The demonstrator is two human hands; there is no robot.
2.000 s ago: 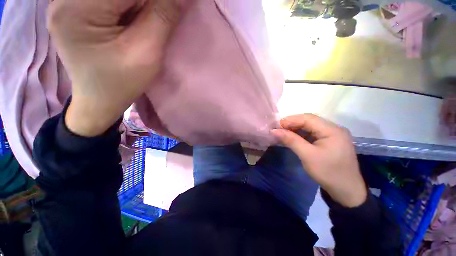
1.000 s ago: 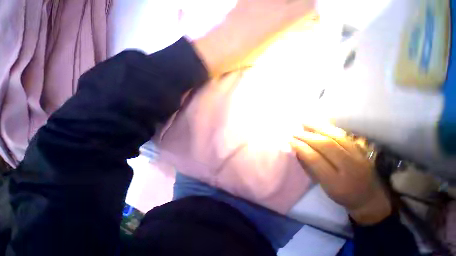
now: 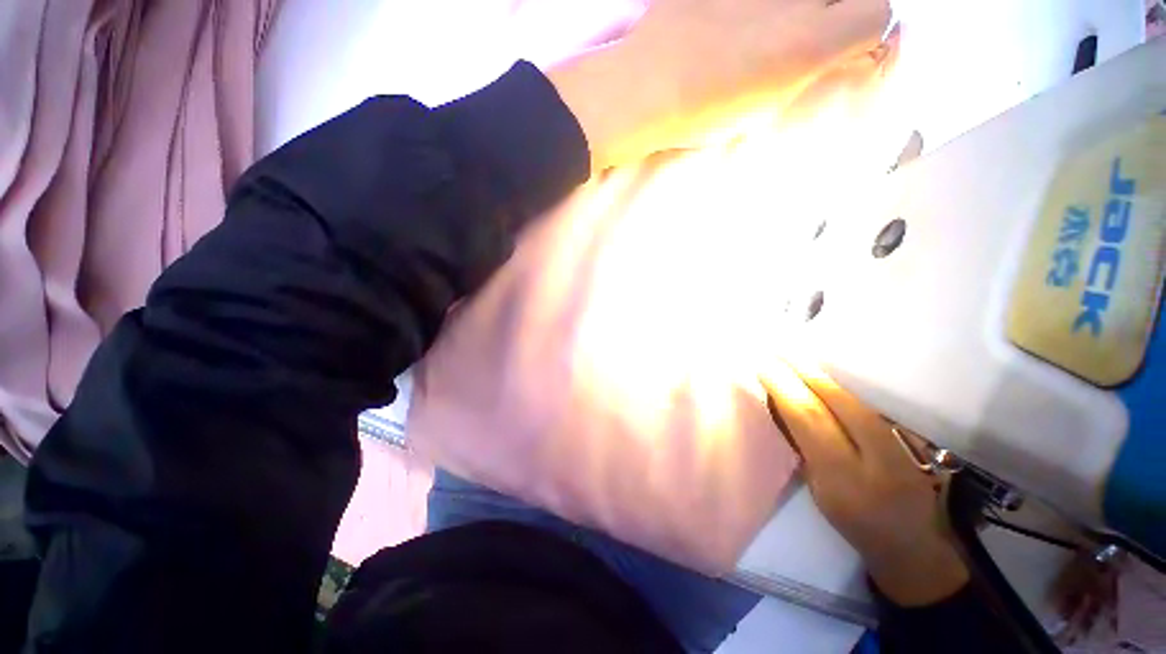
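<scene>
A dusty-pink garment panel lies over the white machine table, its front edge hanging over the table edge. The white sewing machine head with "JACK" lettering stands at the right; lamp glare hides the needle and presser foot. My left hand lies flat at the top, over the far part of the cloth, its fingertips near the top edge and washed out. My right hand rests on the right edge of the panel, beside and partly under the machine head, fingers together and tips lost in glare.
A tall draped heap of pink cut panels hangs at the left. The table's front edge has a grey ruler strip. A pale sheet shows below the table at the lower left. Metal parts and a dark cable are at the lower right.
The panel was held up and is now flat on the table by the machine. Since one second ago, the machine head shows further down and left, its lettering sharper; my left hand appears slightly further right.
</scene>
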